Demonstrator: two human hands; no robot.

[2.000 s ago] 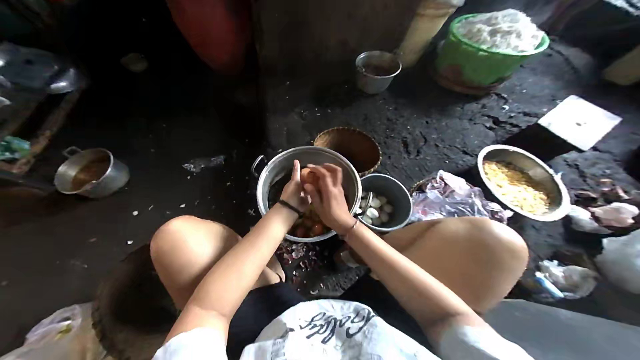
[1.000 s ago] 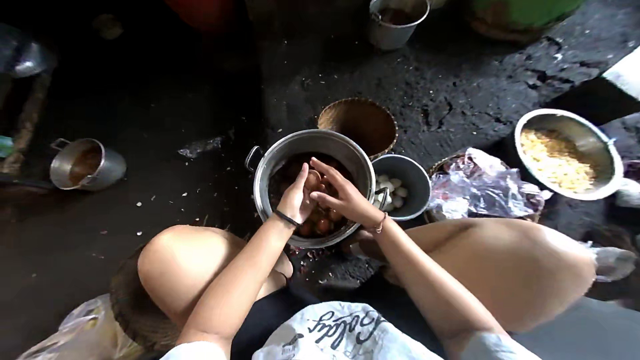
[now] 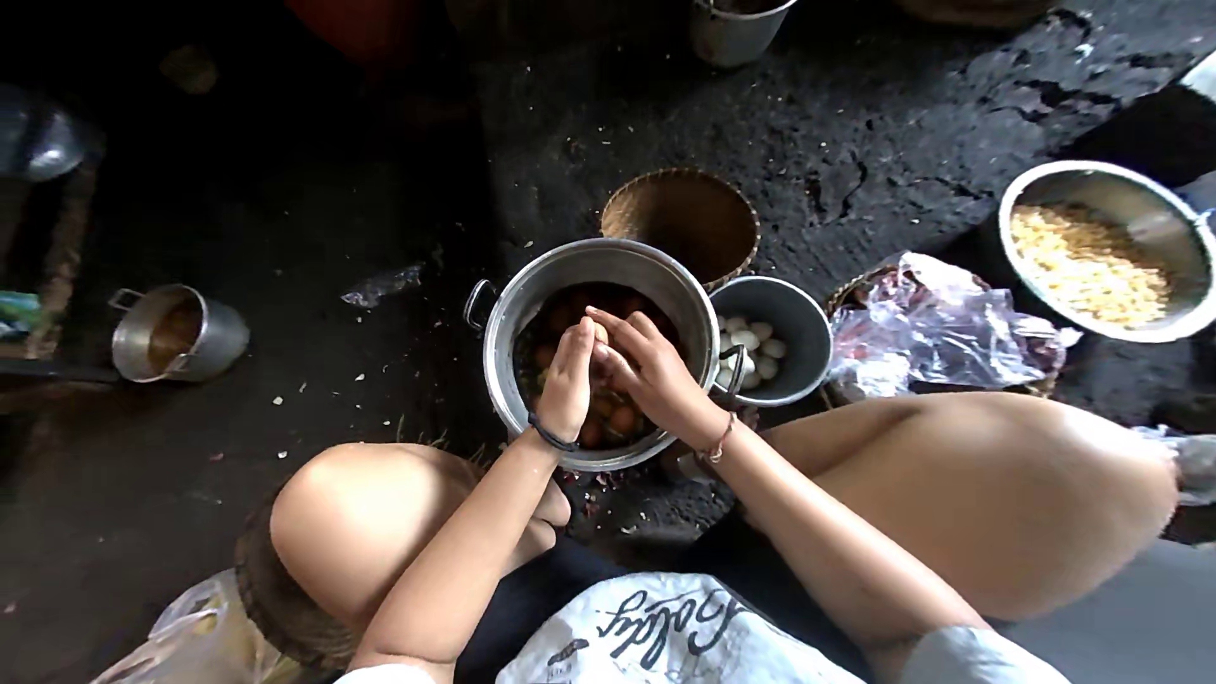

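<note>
A large metal pot (image 3: 503,351) stands between my knees, with several brown eggs (image 3: 622,420) in dark liquid. Over its opening my left hand (image 3: 570,375) and my right hand (image 3: 655,366) meet at the fingertips, cupped around a small pale-brown thing, seemingly an egg (image 3: 600,332), mostly covered by the fingers. Touching the pot's right side is a grey bucket (image 3: 807,356) holding several white eggs (image 3: 760,347). Behind them a woven basket (image 3: 679,214) leans with its opening toward me; its inside is dark.
At right, clear plastic bags (image 3: 931,323) lie on a basket beside a metal bowl (image 3: 1035,185) of yellowish pieces. A small metal pot (image 3: 223,332) with brown liquid is at far left. Another metal pot (image 3: 731,38) stands at the top. Plastic film (image 3: 382,285) lies on the dark floor.
Both hands remain over the large pot. The fingers of my hands, spread more a second ago, are now closer together around the small thing. The view has shifted down toward the pot.
</note>
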